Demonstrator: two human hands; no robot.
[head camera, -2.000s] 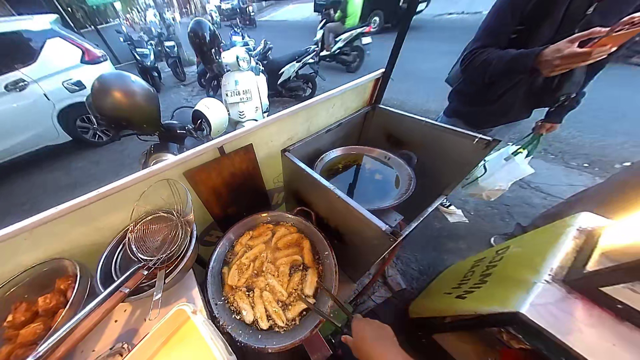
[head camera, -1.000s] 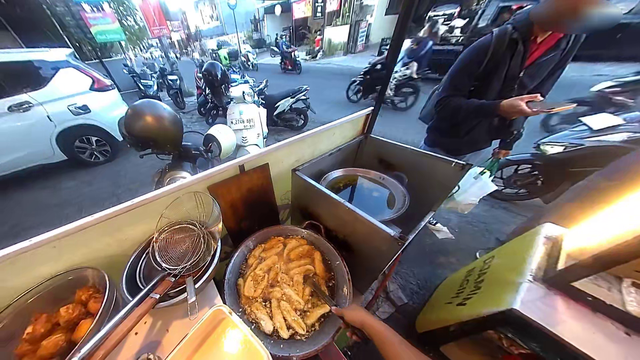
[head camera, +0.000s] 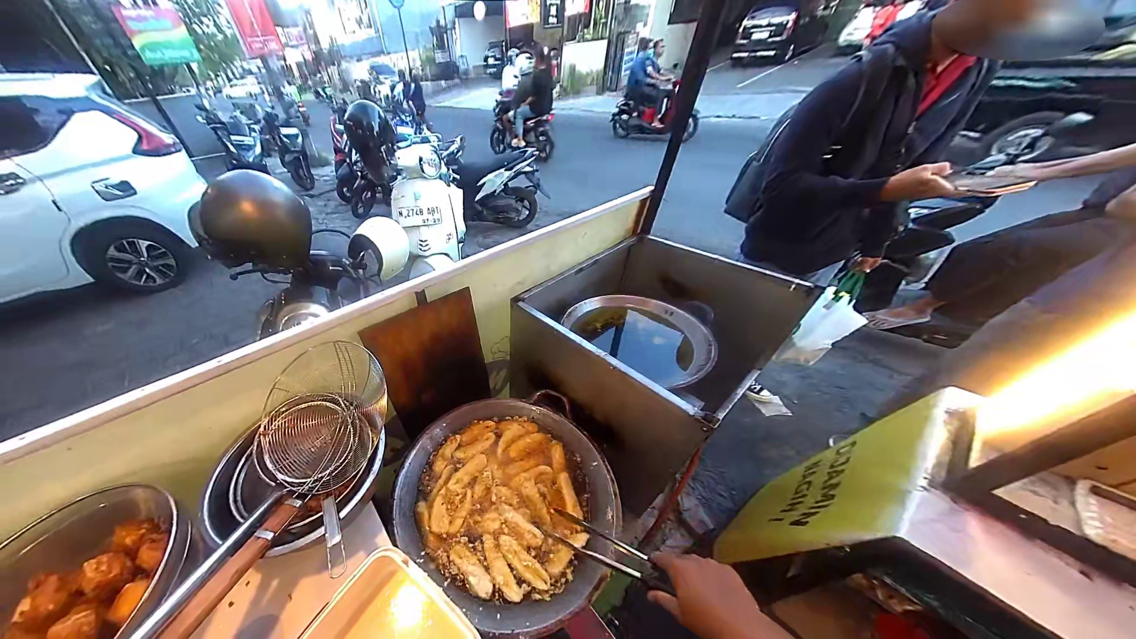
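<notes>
My right hand (head camera: 710, 596), low and right of centre, is closed around the dark handle of metal tongs (head camera: 612, 550). The tips of the tongs are apart and reach into a wok (head camera: 410, 497) of bubbling oil. Many elongated battered fritters (head camera: 497, 506) float in that oil, some of them touching the tongs' tips. My left hand is out of view.
Wire strainers (head camera: 319, 435) lie over metal bowls to the left, near a bowl of fried pieces (head camera: 106, 577) and a yellow tray (head camera: 390, 595). Behind the wok stand a dark board (head camera: 426, 355) and a metal box (head camera: 577, 382) holding a pan of oil (head camera: 639, 342). A person (head camera: 834, 160) stands beyond.
A bare arm has come in at the right, reaching to the standing person's hand. The tongs stay at the wok's right side in my right hand. Riders on motorbikes have come into view on the road.
</notes>
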